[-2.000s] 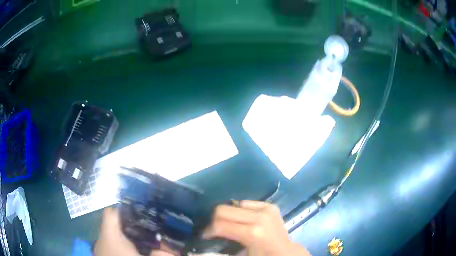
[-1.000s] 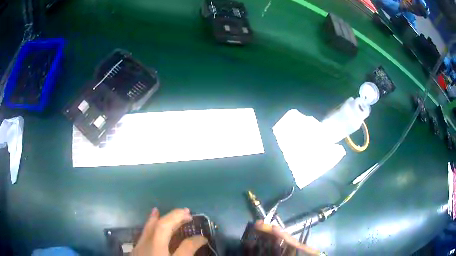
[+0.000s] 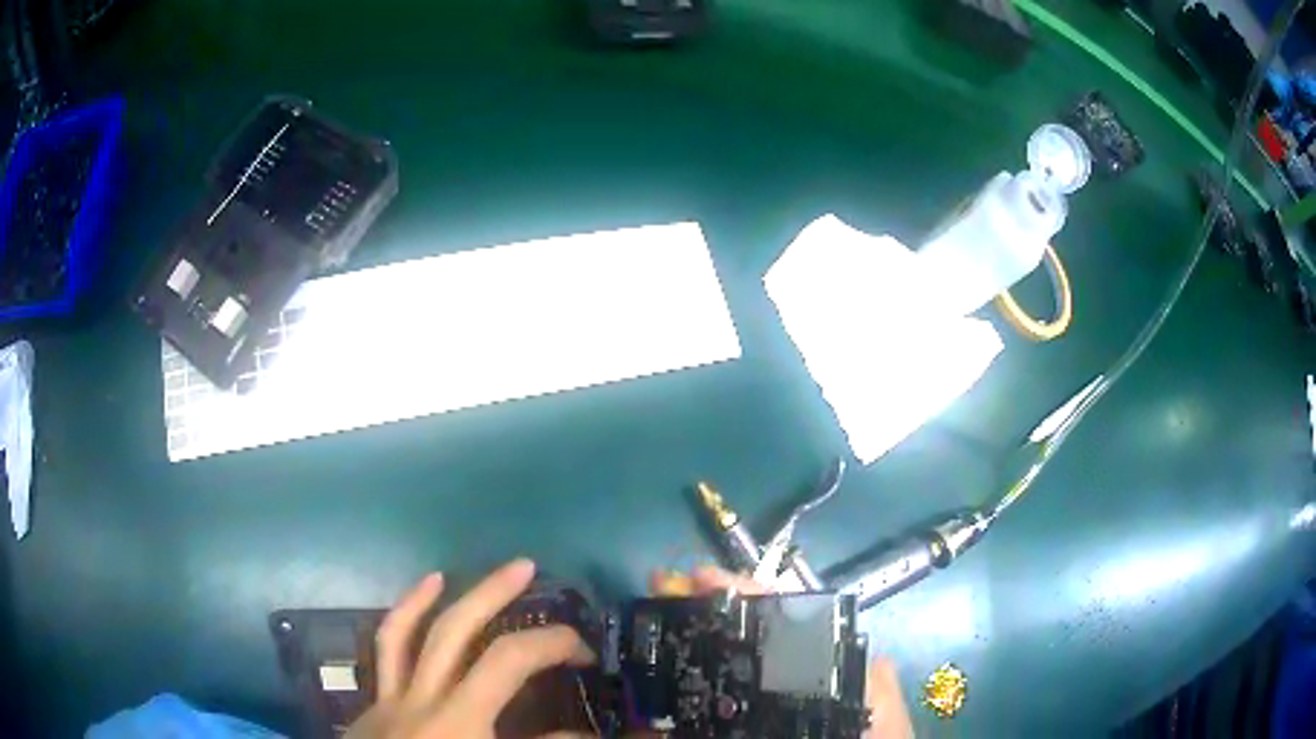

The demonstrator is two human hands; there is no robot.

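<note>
A black device housing (image 3: 335,635) lies at the bottom centre, cut off by the lower edge. My left hand (image 3: 469,657) is over it with fingers spread, touching its dark inner part. A circuit board (image 3: 743,664) with dense parts and a silver rectangle is beside it, to the right. My right hand (image 3: 883,700) holds the board from behind; fingertips show above its top edge and at its right side, the rest is hidden. Whether the left fingers grip the housing is hard to tell. An air gun (image 3: 902,567) with brass nozzle lies just behind the board.
An open black housing (image 3: 274,238) overlaps a white strip (image 3: 520,321). A blue bin (image 3: 61,210) is at far left. A white wipe (image 3: 880,339), bottle (image 3: 996,238) and tape ring (image 3: 1065,300) are at right, near a clear hose (image 3: 1155,347). Gold parts (image 3: 945,690) lie at lower right.
The housing and board have come up into fuller view, the board now face-on in my right hand. Two seconds ago both hands held the dark unit over the strip's lower end. The view has shifted.
</note>
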